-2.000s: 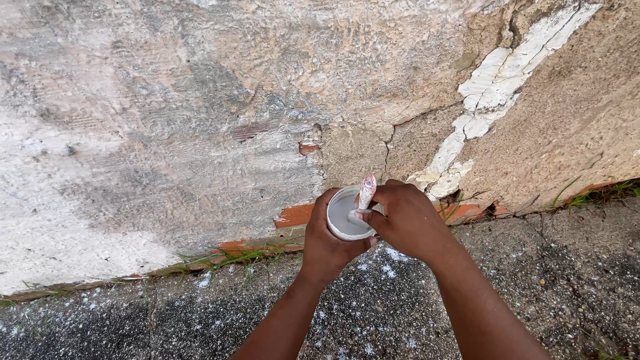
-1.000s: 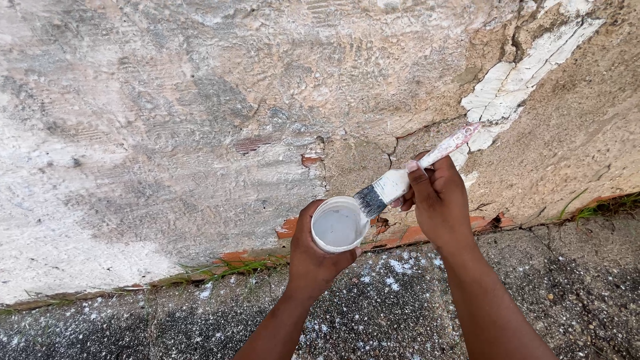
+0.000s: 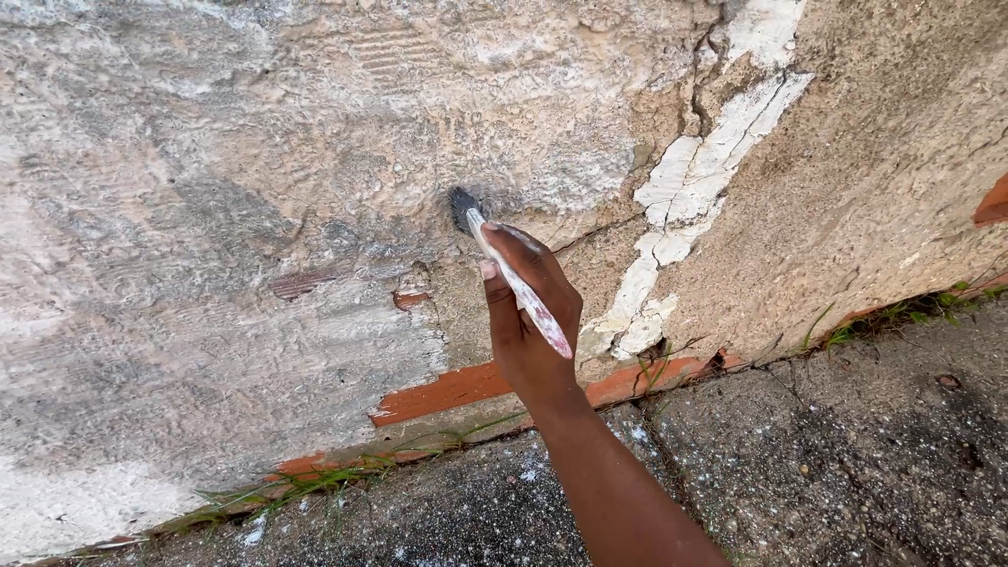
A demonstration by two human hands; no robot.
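Note:
My right hand (image 3: pixel 531 307) grips a paintbrush (image 3: pixel 516 283) by its white, paint-smeared handle, the handle's end pointing down to the right. The brush's dark, splayed bristles rest against the rough plaster wall (image 3: pixel 331 181), left of a diagonal strip of cracked white coating (image 3: pixel 689 185). Around the bristles the plaster looks greyish and uneven. Neither my left hand nor the plastic cup of pale liquid is in view.
Exposed orange brick (image 3: pixel 441 394) runs along the wall's foot, with grass tufts (image 3: pixel 339 476) beside it. Speckled concrete pavement (image 3: pixel 827 441) meets the wall below. A thin crack (image 3: pixel 598 232) crosses the plaster right of my hand.
The brush was in the cup, then at its rim; now my right hand has it up against the wall. My left hand and the cup have gone out of view.

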